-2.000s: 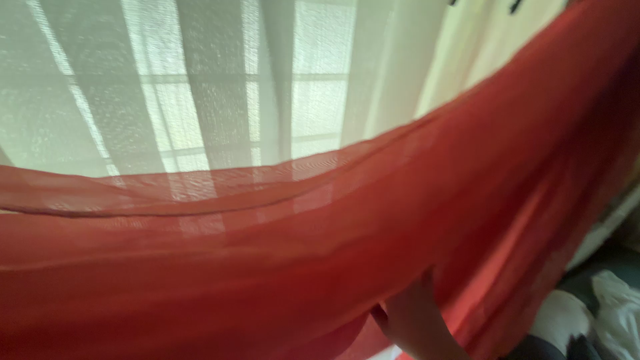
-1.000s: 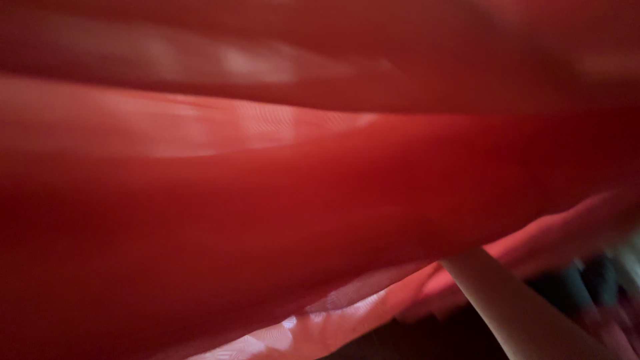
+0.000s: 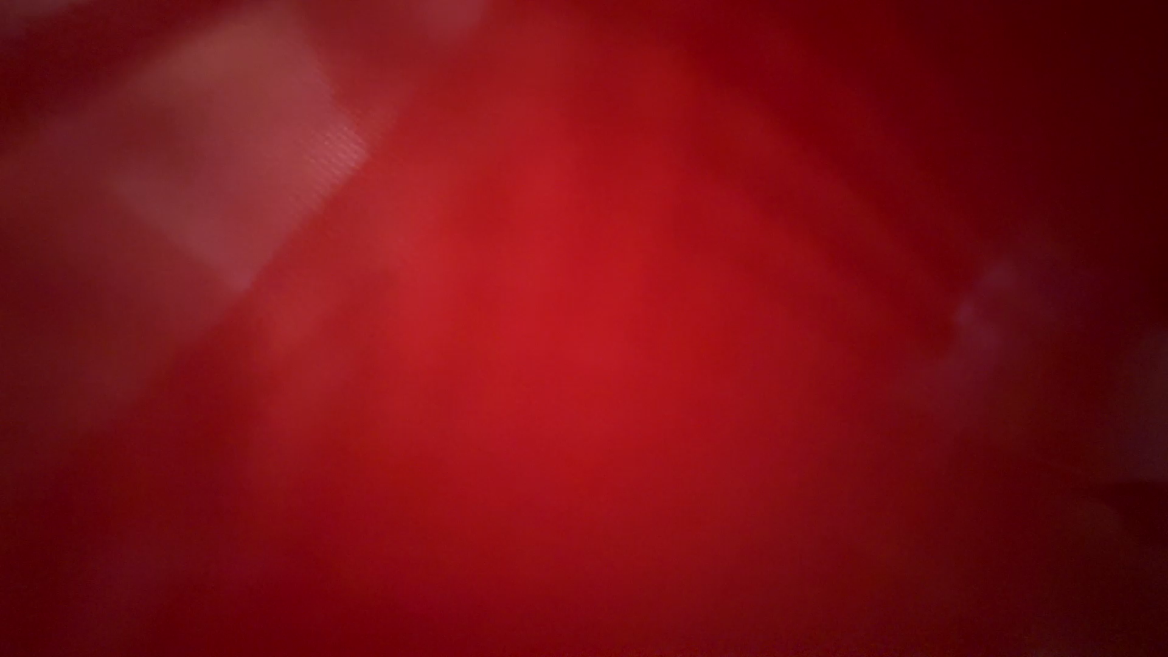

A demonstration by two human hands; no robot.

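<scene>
Sheer red fabric (image 3: 566, 328) fills the whole head view, very near the camera and blurred. Its weave shows faintly at the upper left, where paler light comes through. Darker folds run down toward the right side. Neither my left hand nor my right hand can be seen, so what they hold or touch is hidden.
A dim purplish-grey patch shows at the right, too blurred to name. Everything else around is hidden by the fabric.
The red fabric now covers the entire view; two seconds ago pale curtains showed above it. The hand and forearm seen at the lower right before are out of sight.
</scene>
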